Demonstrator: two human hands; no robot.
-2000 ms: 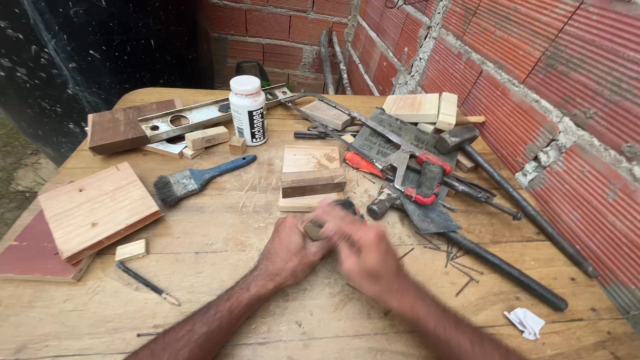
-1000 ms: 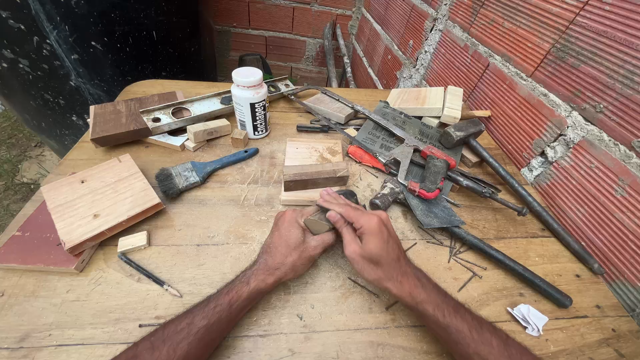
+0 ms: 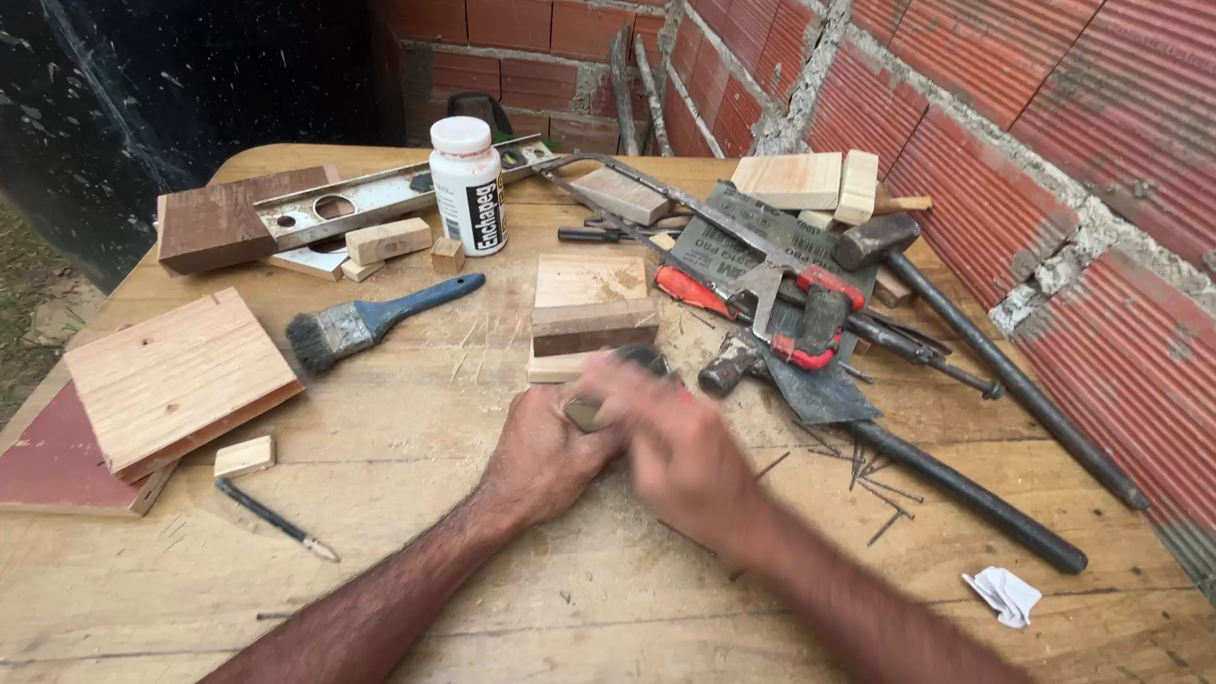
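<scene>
My left hand (image 3: 551, 451) is closed around a small wooden piece (image 3: 584, 414), whose pale end shows between the fingers. Over it my right hand (image 3: 679, 446) is motion-blurred; its fingers touch or pass close above the piece, and whether it grips anything is unclear. A dark rounded object (image 3: 641, 357) shows just behind the fingers, mostly hidden. Beyond the hands, a dark-edged wood strip (image 3: 595, 328) stands across a pale wood block (image 3: 589, 278). To the right lies a hammer with its head (image 3: 730, 370) nearest my right hand.
Right: hacksaw (image 3: 817, 318), sandpaper sheets (image 3: 727, 237), mallet (image 3: 879, 242), loose nails (image 3: 883, 489), crumpled paper (image 3: 1005, 596). Left: paintbrush (image 3: 380, 318), stacked boards (image 3: 180, 380), pencil (image 3: 275, 518). Behind: glue bottle (image 3: 467, 190), spirit level (image 3: 356, 204), wood offcuts (image 3: 388, 240). A brick wall (image 3: 1054, 190) borders the right side.
My right hand rested against the piece a second ago and is now blurred and raised slightly over it. My left hand keeps its place around the piece.
</scene>
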